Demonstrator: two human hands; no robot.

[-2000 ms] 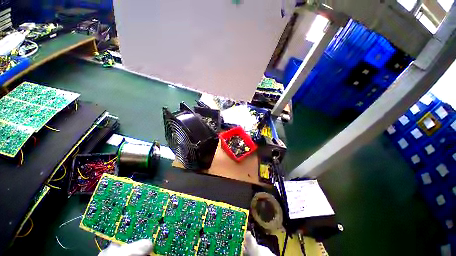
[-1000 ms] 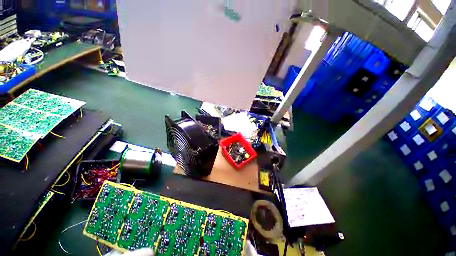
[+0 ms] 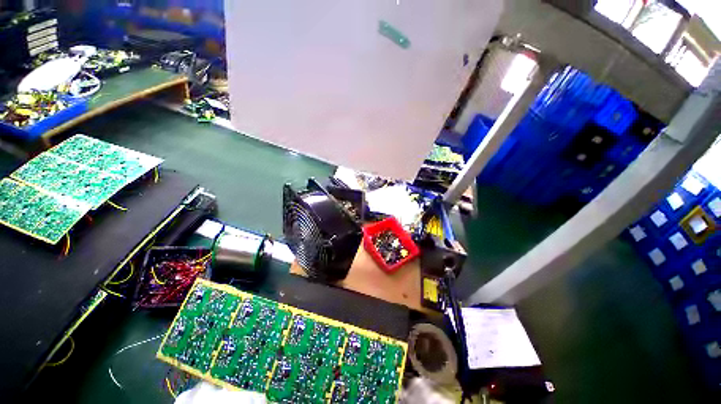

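A long green PCB panel (image 3: pixel 281 347) with yellowish edges lies across the lower middle, its face of small parts and shiny joints up. My left hand (image 3: pixel 220 394), in a white glove, is at the panel's near left edge, mostly cut off by the bottom of the picture. My right hand (image 3: pixel 427 392), in a white glove, is at the panel's lower right corner, blurred and cut off. The fingers of both hands are largely hidden, so their grip on the panel does not show clearly. Solder wire (image 3: pixel 141 345) curls left of the panel.
A wire tray (image 3: pixel 170 278) and solder spool (image 3: pixel 239 254) stand behind the panel, with a black fan (image 3: pixel 320 229) and red component bin (image 3: pixel 390 245) beyond. Green-white boards (image 3: pixel 77 185) lie on a black sheet (image 3: pixel 47 292) at left. A round ring (image 3: pixel 432 352) and paper (image 3: pixel 498 338) are right.
The whole view has shifted, so the bench things and the panel appear further right. The right hand shows more than one second ago, over the panel's lower right corner.
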